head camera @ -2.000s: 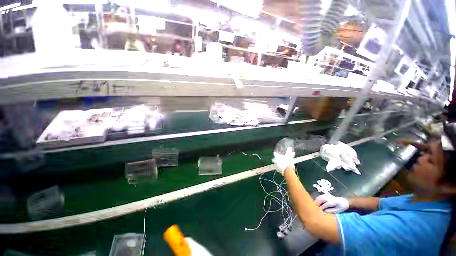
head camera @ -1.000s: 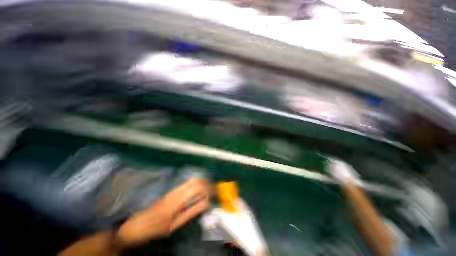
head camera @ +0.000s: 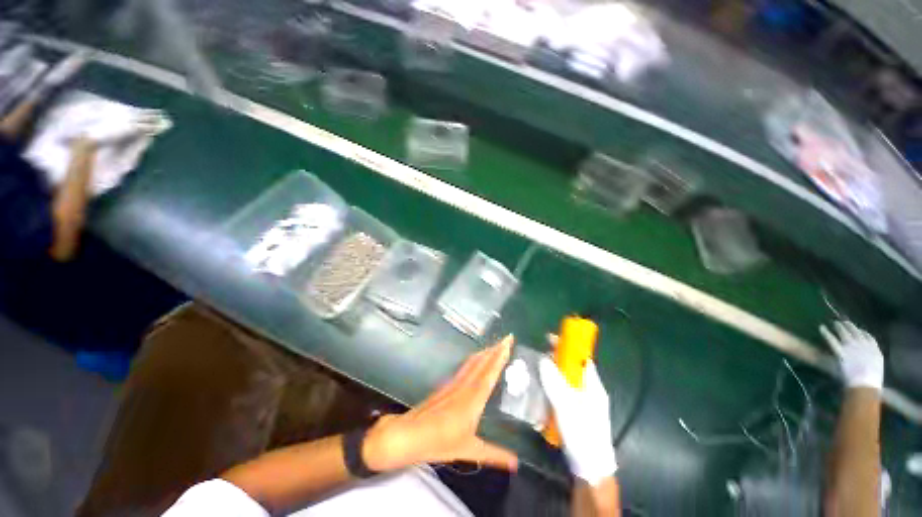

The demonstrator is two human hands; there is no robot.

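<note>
My bare left hand [head camera: 440, 414], with a black wristband, is open with its fingers extended, just left of a clear plastic housing [head camera: 521, 392] with white parts on it. My gloved right hand [head camera: 581, 409] is shut on the yellow-orange electric screwdriver [head camera: 576, 346], held upright beside that housing; its bit cannot be made out. Two more clear housings, one [head camera: 407, 278] by the tubs and one [head camera: 478, 295] nearer my hands, lie on the green bench. A tub of white parts [head camera: 295, 237] and a tub of brownish screws [head camera: 347, 271] stand left of them.
A pale rail [head camera: 445, 190] separates the bench from the green belt, which carries several clear housings [head camera: 438, 143]. An open brown carton [head camera: 192, 404] is at lower left. Another person's gloved hand [head camera: 857, 355] and loose wires [head camera: 773, 424] are at right; a person with white cloth [head camera: 96, 141] is at left.
The view has swung left and down, bringing the tubs and carton into sight. My left hand has come into view since the oldest frame and now has its fingers spread. The screwdriver is still in my right hand.
</note>
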